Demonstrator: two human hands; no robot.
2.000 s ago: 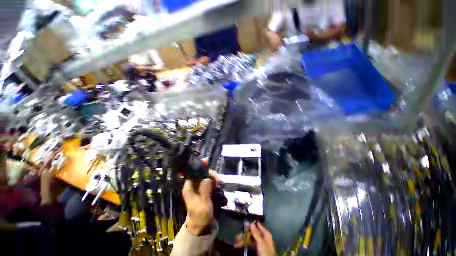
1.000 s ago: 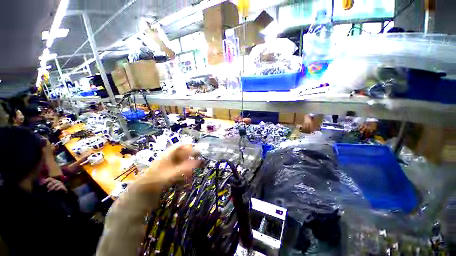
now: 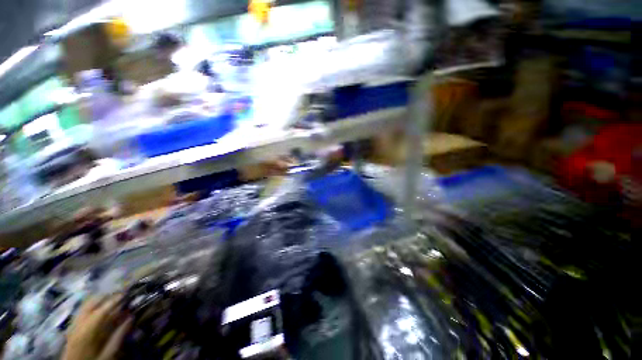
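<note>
My left hand [image 3: 97,329] is blurred at the lower left, over the edge of the left cable bundle; I cannot tell whether it holds anything. My right hand is out of the picture. The white box [image 3: 255,315] with dark windows stands at the bottom centre, cut off by the lower edge. Small black parts [image 3: 327,275] lie in a dark heap to its right. Black cables with yellow bands [image 3: 450,281] lie in shiny clear plastic on the right. The electric screwdriver cannot be made out.
A clear bag over dark contents [image 3: 281,221] lies behind the white box. A blue bin [image 3: 350,200] stands behind it, beside a metal post [image 3: 417,148]. A metal shelf [image 3: 190,160] crosses above, holding another blue bin [image 3: 184,136]. A red item [image 3: 607,163] is at the far right.
The view has swung to the right, showing more of the right cables. My left hand now appears low at the left. My right hand, seen two seconds ago below the white box, is out of view.
</note>
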